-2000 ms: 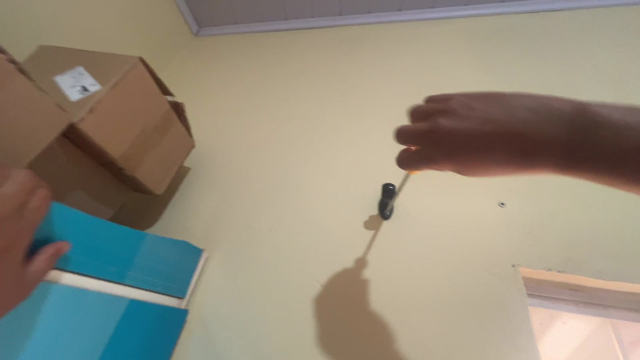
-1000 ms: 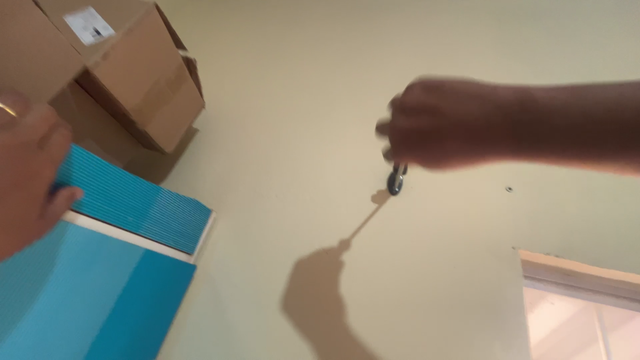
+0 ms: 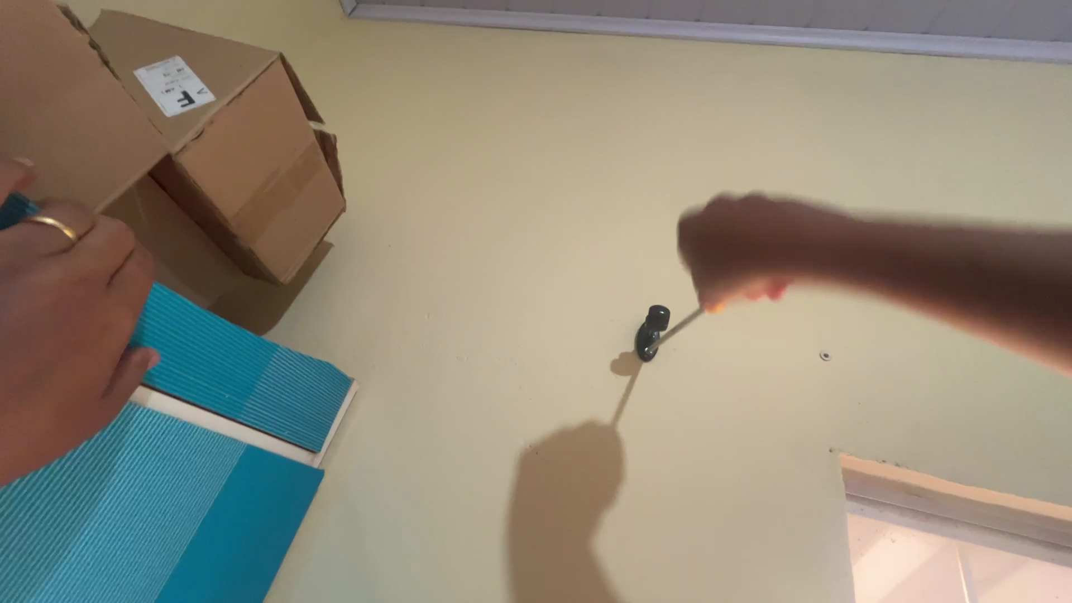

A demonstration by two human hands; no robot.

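My right hand [image 3: 741, 251], blurred, is closed round the handle of a screwdriver [image 3: 680, 328]; a bit of orange shows below the fist. The metal shaft slants down to the left, and its tip meets the base of a small black wall hook or bracket [image 3: 649, 335] on the pale yellow wall [image 3: 469, 251]. My left hand [image 3: 71, 310], with a gold ring, grips the upper edge of a blue ribbed box or panel [image 3: 243, 373] at the left. The screwdriver's handle is mostly hidden in the fist.
Cardboard boxes [image 3: 251, 184] are stacked at the upper left, one bearing a printed label. A small screw or wall plug [image 3: 825, 356] sits in the wall right of the black fixture. A framed opening [image 3: 946, 490] is at the lower right, and ceiling trim [image 3: 712, 35] runs along the top.
My right hand has moved and turned about the black fixture, still holding the screwdriver. My left hand stays at the blue object. The view has shifted.
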